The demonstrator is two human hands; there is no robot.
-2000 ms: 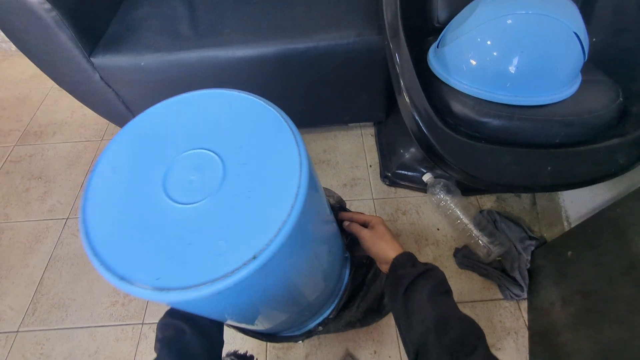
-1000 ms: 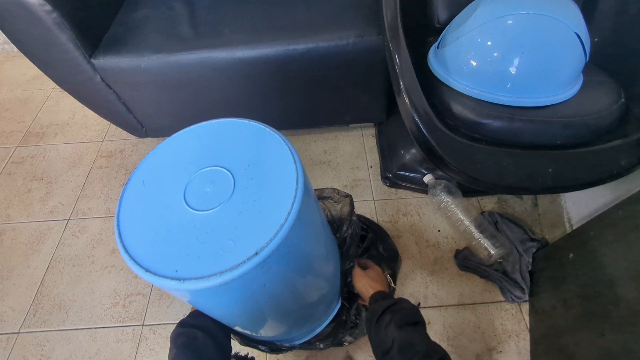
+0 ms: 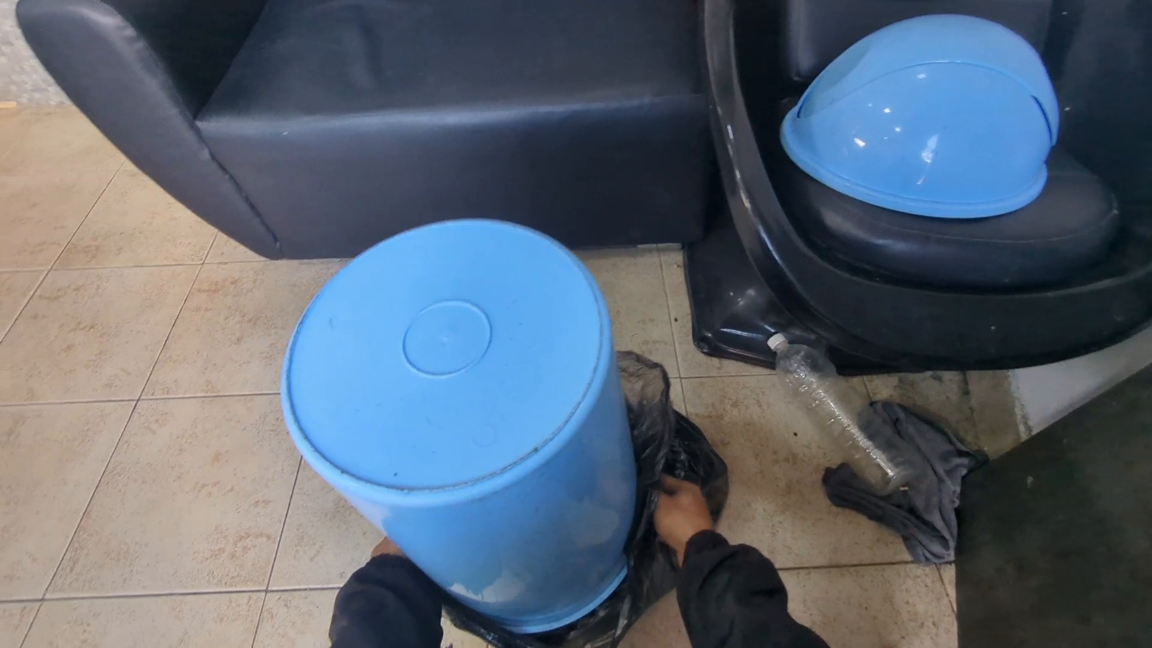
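Observation:
A blue plastic trash can (image 3: 450,396) stands upside down in the middle of the view, its round base facing up. Around its lower rim lies a black plastic garbage bag (image 3: 693,454), bunched up mostly on the right side. My right hand (image 3: 681,513) is closed on a fold of that bag, close beside the can's wall. Only a sliver of my left hand (image 3: 387,546) shows at the can's lower left, above a dark sleeve; its fingers are hidden behind the can, so what it grips cannot be seen.
A blue domed swing lid (image 3: 922,135) rests on the black seat of a salon chair (image 3: 954,315). Behind the can is a black padded sofa (image 3: 450,171). On the tiled floor at right, a clear plastic bottle (image 3: 832,405) lies against a dark grey cloth (image 3: 931,495). A dark panel (image 3: 1062,513) fills the lower right corner.
The upturned can has shifted right and lower in the view, and its base faces me less tilted. The bag stands out more on its right, and my right hand has moved down along it.

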